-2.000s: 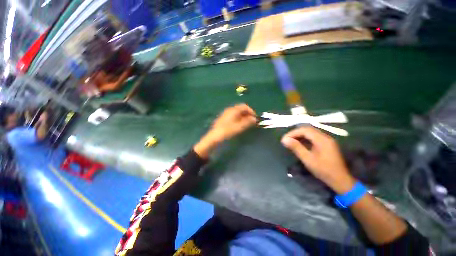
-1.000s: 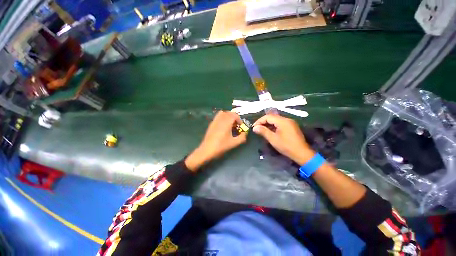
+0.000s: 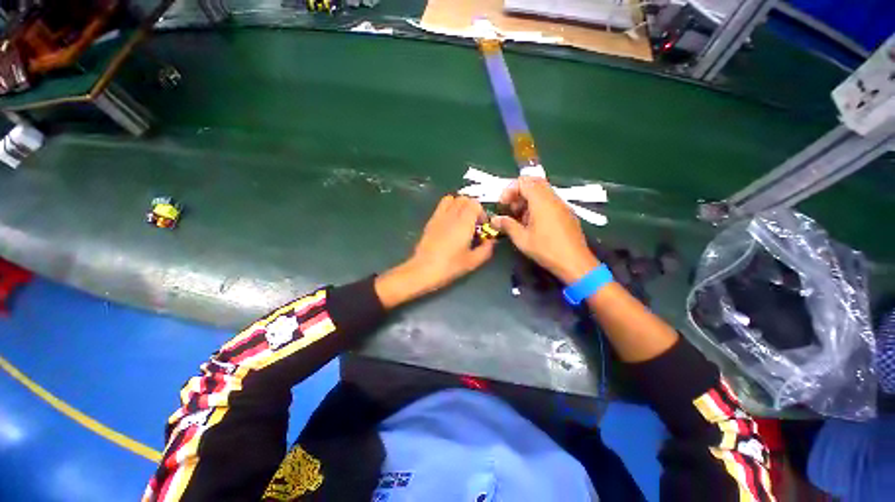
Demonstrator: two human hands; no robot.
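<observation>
My left hand (image 3: 451,240) holds a small yellow-and-black coil part (image 3: 486,231) at its fingertips. My right hand (image 3: 548,230) is beside it, thumb and fingertips against or very near the part; whether it pinches a small piece is hidden. A blue band (image 3: 587,284) is on my right wrist. White tape strips (image 3: 579,194) lie crossed just behind my hands, partly covered by my right fingers. Dark pieces (image 3: 643,267) lie loose to the right of and under my right hand. Another yellow-and-black part (image 3: 164,213) lies far left on the green surface.
A blue-violet strip (image 3: 505,93) with amber ends runs away from the white strips to a brown board (image 3: 589,31). A crinkled clear bag (image 3: 785,312) with black pieces is at the right. A metal upright (image 3: 795,167) stands behind it. A brown-edged stand (image 3: 98,83) is at far left.
The view has shifted. From one second ago, both hands stay together at the coil part, and my right fingers now reach up over the white strips. Two seconds ago the hands were apart.
</observation>
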